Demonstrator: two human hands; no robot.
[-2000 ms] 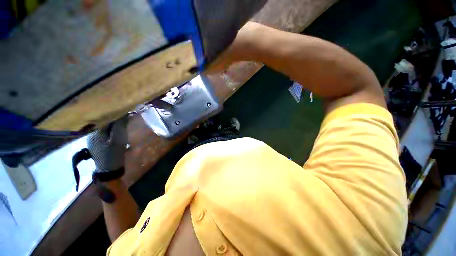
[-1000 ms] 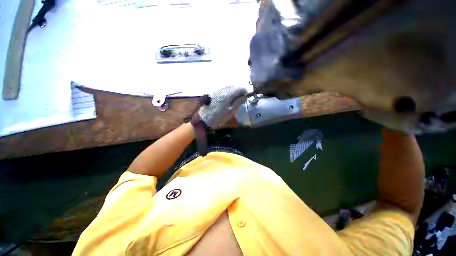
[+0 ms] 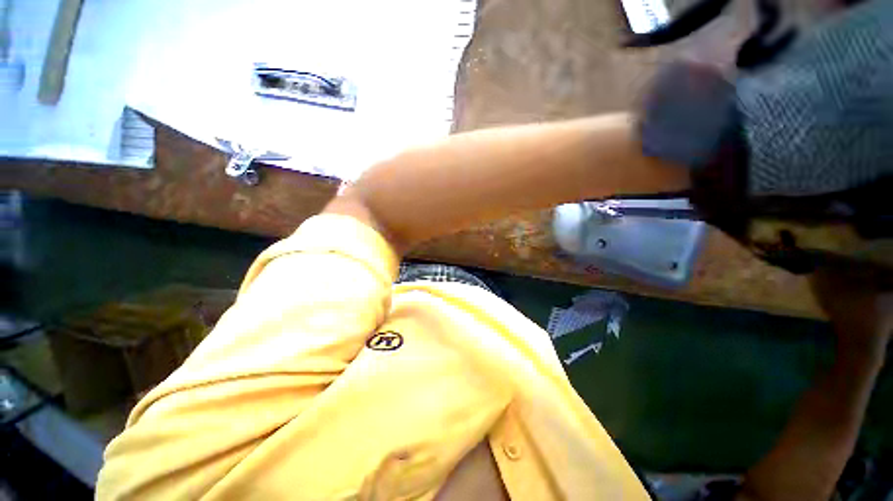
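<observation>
My left hand (image 3: pixel 822 122), in a grey mesh glove with a dark wrist strap, is large and blurred at the upper right. Its fingers are cut off or hidden, so its grip cannot be told. Part of the cutting machine body (image 3: pixel 808 238) shows under the glove. The machine's grey base plate (image 3: pixel 636 243) lies on the brown table (image 3: pixel 534 78), right of the lay. My right forearm rises at the right edge towards the machine; my right hand is hidden. The white-topped fabric lay (image 3: pixel 382 59) is at the upper left, with layered edges.
A metal weight (image 3: pixel 305 86) lies on the lay. A silver clamp (image 3: pixel 242 161) grips its front edge. A long grey-brown strip (image 3: pixel 61 54) lies far left. Striped offcuts (image 3: pixel 587 318) lie below the table edge. A cardboard box (image 3: pixel 98 352) is at lower left.
My left arm has swung right, taking the gloved hand from beside the base plate to the upper right over the machine. The machine and plate now stand farther right, away from the lay.
</observation>
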